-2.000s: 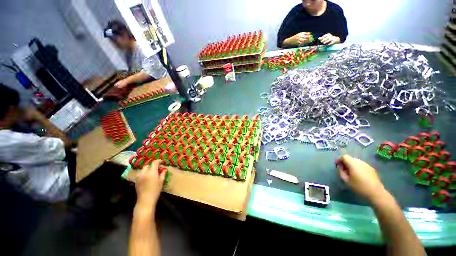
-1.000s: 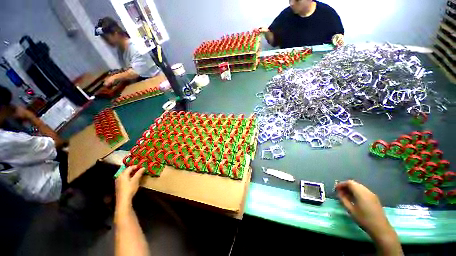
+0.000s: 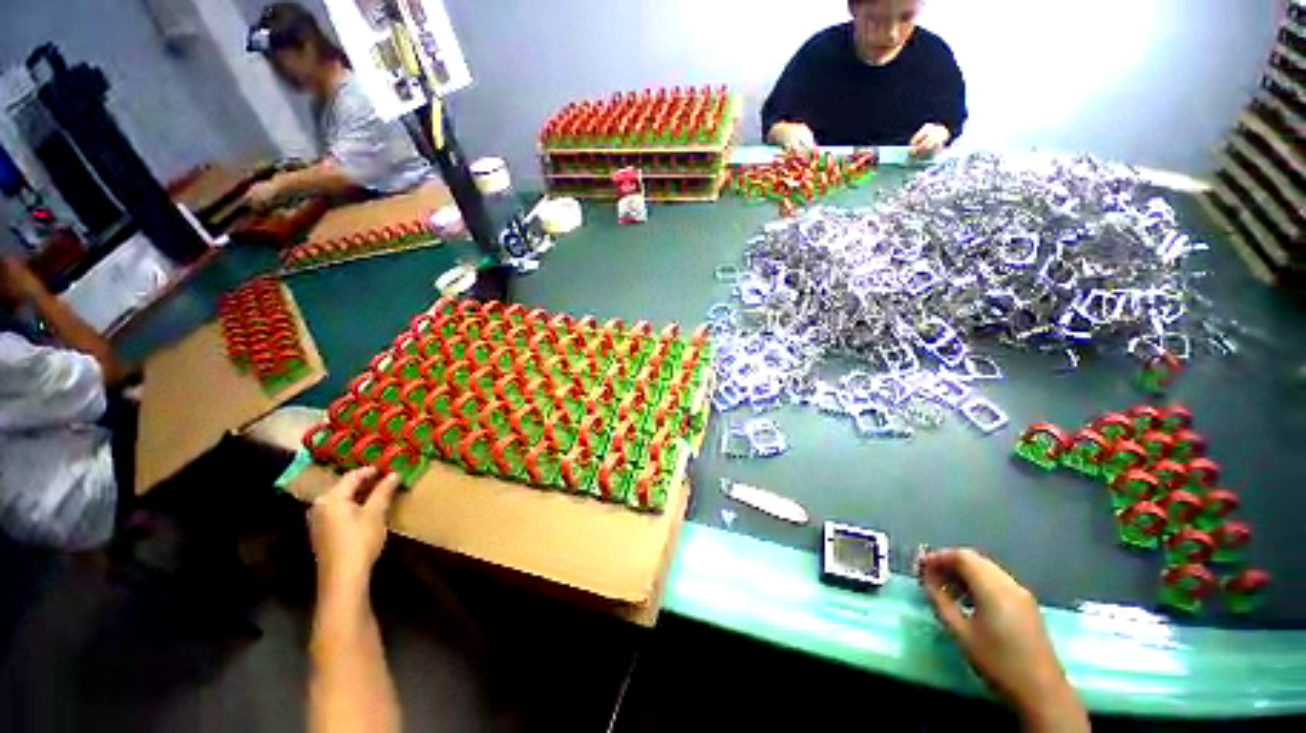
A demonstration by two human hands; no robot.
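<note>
Rows of green-and-red units (image 3: 530,387) stand on a cardboard tray (image 3: 559,541) at the near table edge. My left hand (image 3: 351,518) is at the front left row, its fingertips touching a unit there. My right hand (image 3: 988,616) is near the table edge, with a small pale frame (image 3: 921,561) between thumb and finger, partly hidden. The assembly fixture (image 3: 855,554), dark with a pale square rim, lies just left of my right hand. A pale flat tool (image 3: 765,501) lies on the mat left of the fixture.
A big pile of square frames (image 3: 974,272) lies in the middle. Loose units (image 3: 1167,487) are at right. Stacked trays stand at the back (image 3: 637,143) and far right (image 3: 1268,172). A dark stand (image 3: 466,186) rises left. People sit opposite and at left.
My left hand has moved from the tray's bare front to the front left row, where a unit now stands. My right hand has come closer to the table edge. The view has shifted.
</note>
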